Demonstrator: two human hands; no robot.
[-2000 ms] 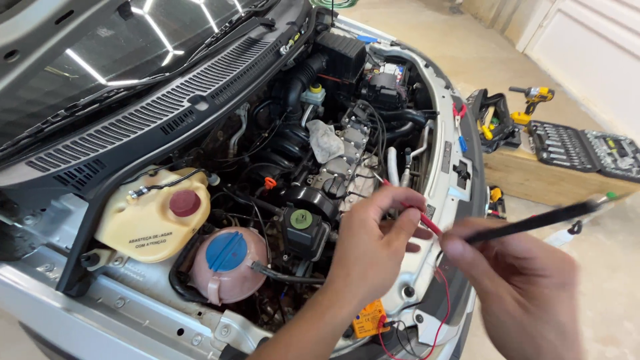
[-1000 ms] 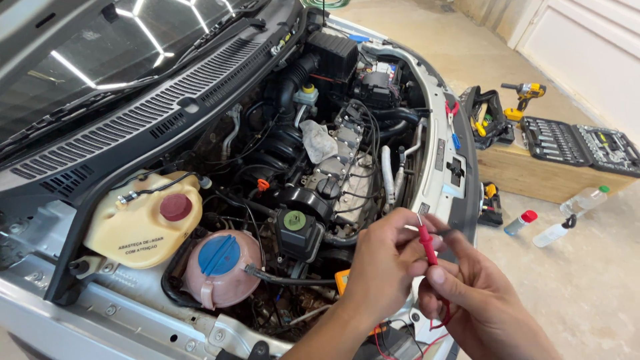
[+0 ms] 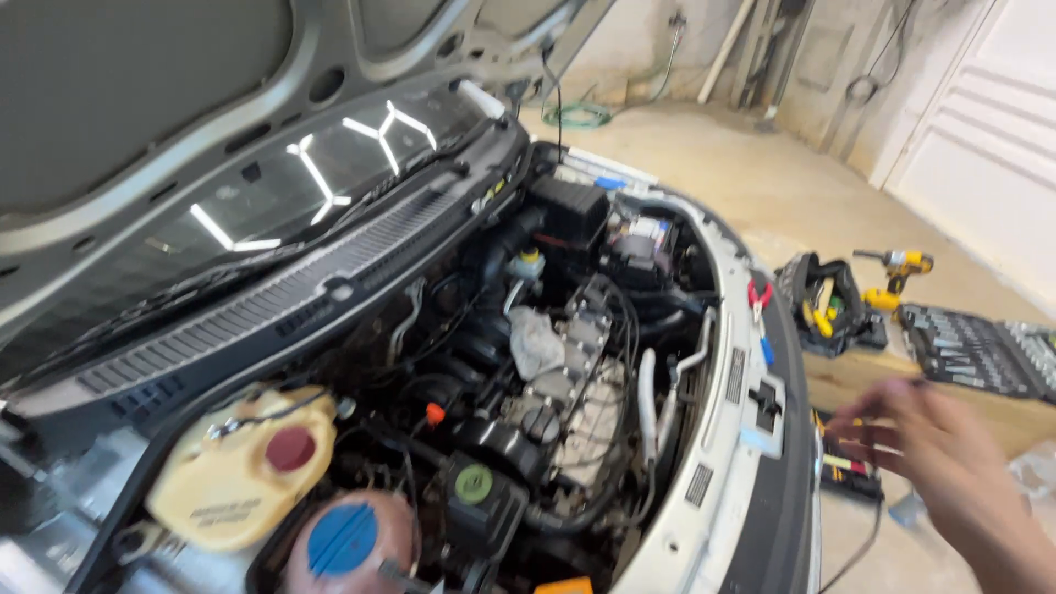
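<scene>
My right hand (image 3: pixel 924 437) is at the right, blurred, its fingers pointing left beyond the car's front edge, near the wooden bench (image 3: pixel 854 375). Whether it holds anything cannot be made out. Below it a thin dark cable (image 3: pixel 866 536) hangs down. My left hand is out of view. An orange device (image 3: pixel 565 586) shows only its top edge at the bottom of the engine bay. A crumpled pale cloth (image 3: pixel 536 342) lies on the engine (image 3: pixel 590 421). Red-handled pliers (image 3: pixel 759 297) and a blue-handled tool (image 3: pixel 767 351) rest on the front panel of the car.
The raised hood (image 3: pixel 140 107) spans the upper left. A yellow cordless drill (image 3: pixel 899 272), an open tool bag (image 3: pixel 825 305) and a socket set (image 3: pixel 965 346) are at the right. The coolant tank's blue cap (image 3: pixel 342 539) and a cream washer-fluid reservoir (image 3: pixel 239 487) are at lower left.
Both hands were together over the car's front edge around a red test probe; now my left hand is out of view and my right is farther right. The view has shifted.
</scene>
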